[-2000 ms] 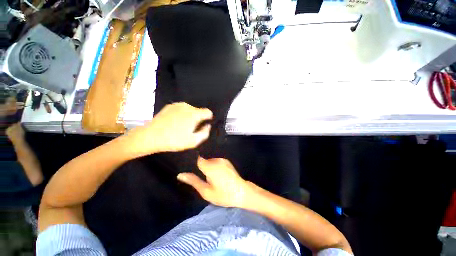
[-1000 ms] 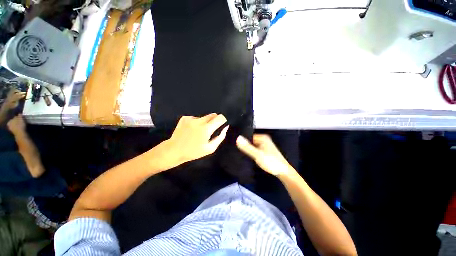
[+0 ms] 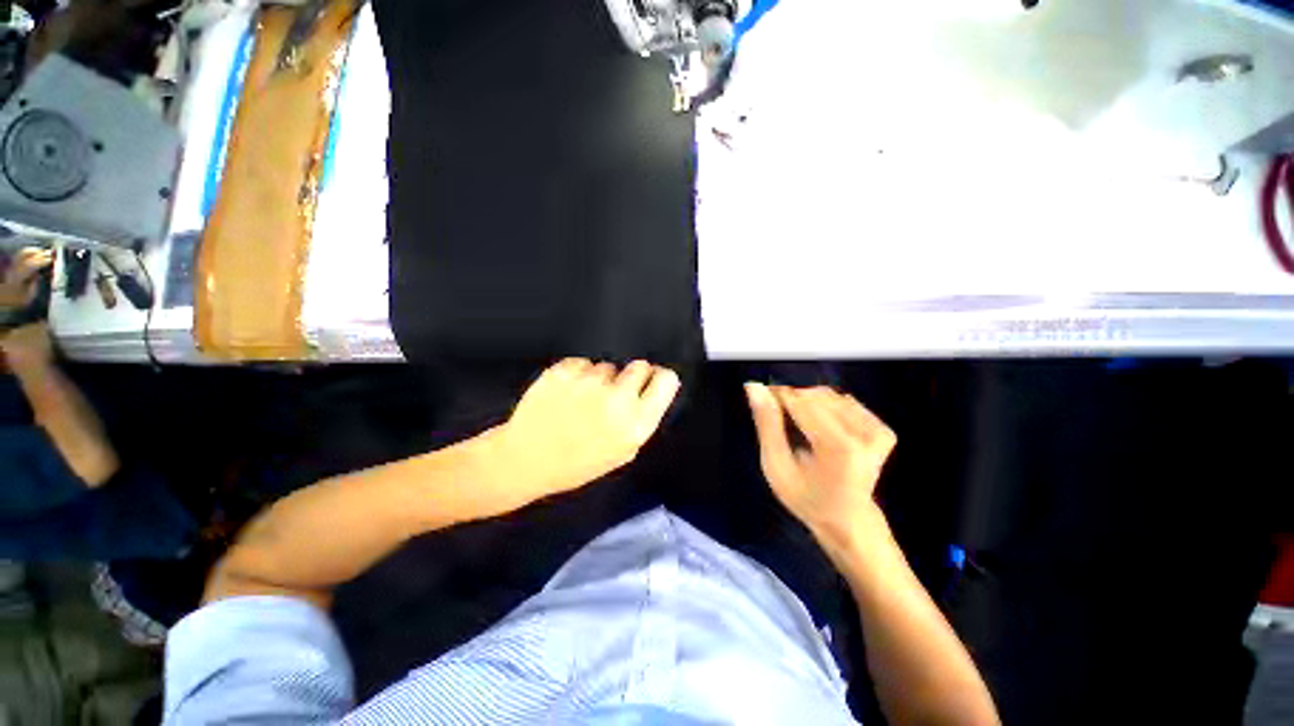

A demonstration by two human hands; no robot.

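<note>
A black fabric panel (image 3: pixel 546 199) lies flat on the white machine table and hangs over its front edge. Its right edge runs straight down from the presser foot and needle (image 3: pixel 681 97). My left hand (image 3: pixel 589 426) is closed on the panel just below the table edge. My right hand (image 3: pixel 823 447) is to the right of it, thumb and forefinger close together. Whether it pinches dark cloth or nothing cannot be told against the dark background.
A tape-edged cardboard piece (image 3: pixel 258 213) lies left of the cloth. A grey box with a round vent (image 3: pixel 85 149) and small tools are at far left, beside another person's arm (image 3: pixel 64 411). Red handles (image 3: pixel 1280 213) show at the right rim. The ruler-marked table edge (image 3: pixel 1050 335) runs across.
The panel, bunched and narrow two seconds ago, now lies flat and wider. My right hand has moved up and right, away from my left hand, which has moved right. The view has shifted slightly.
</note>
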